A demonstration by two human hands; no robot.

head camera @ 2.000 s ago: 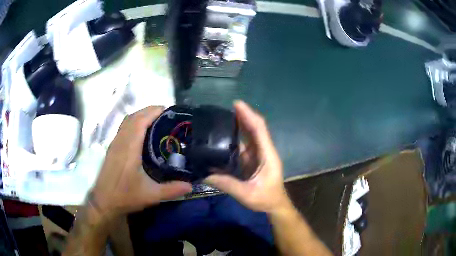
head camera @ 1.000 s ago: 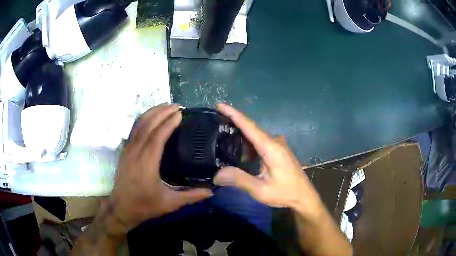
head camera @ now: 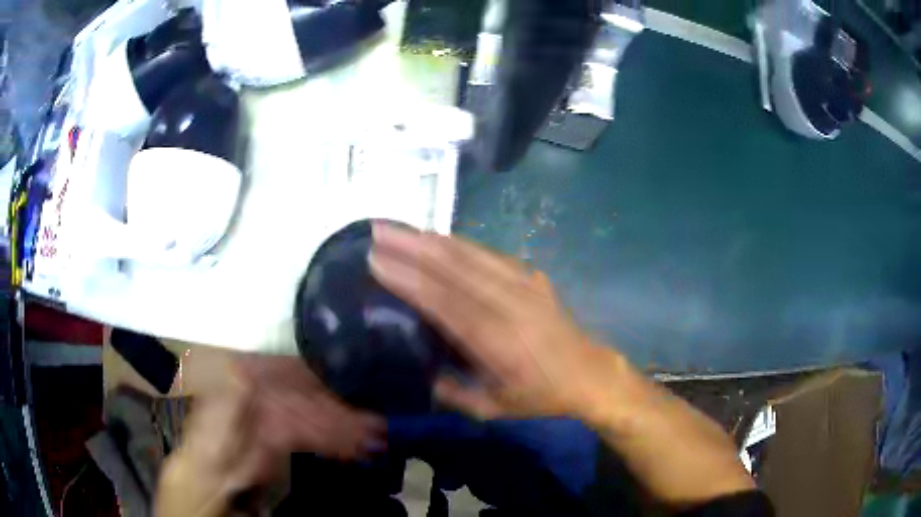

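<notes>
A glossy black ball head (head camera: 348, 313) is in front of me at the bench's front edge, its rounded shell facing up. My right hand (head camera: 495, 313) lies over its right side with the fingers on top and holds it. My left hand (head camera: 293, 414) is blurred, below and left of the ball; whether it touches the underside is unclear. A white bracket-like part (head camera: 404, 162) lies on the pale mat (head camera: 293, 182) behind the ball. The ball's inside is hidden.
White-and-black dome cameras (head camera: 187, 197) stand on the mat at left. A blurred black electric screwdriver (head camera: 535, 81) hangs beside a silver-grey box (head camera: 581, 121). An open unit (head camera: 813, 81) is at the far right of the green bench (head camera: 697, 232). A brown carton (head camera: 823, 434) is at lower right.
The ball has turned from its ribbed side to its smooth shell. My left hand has moved down from its left side. The view has shifted left, and the white part now shows on the mat.
</notes>
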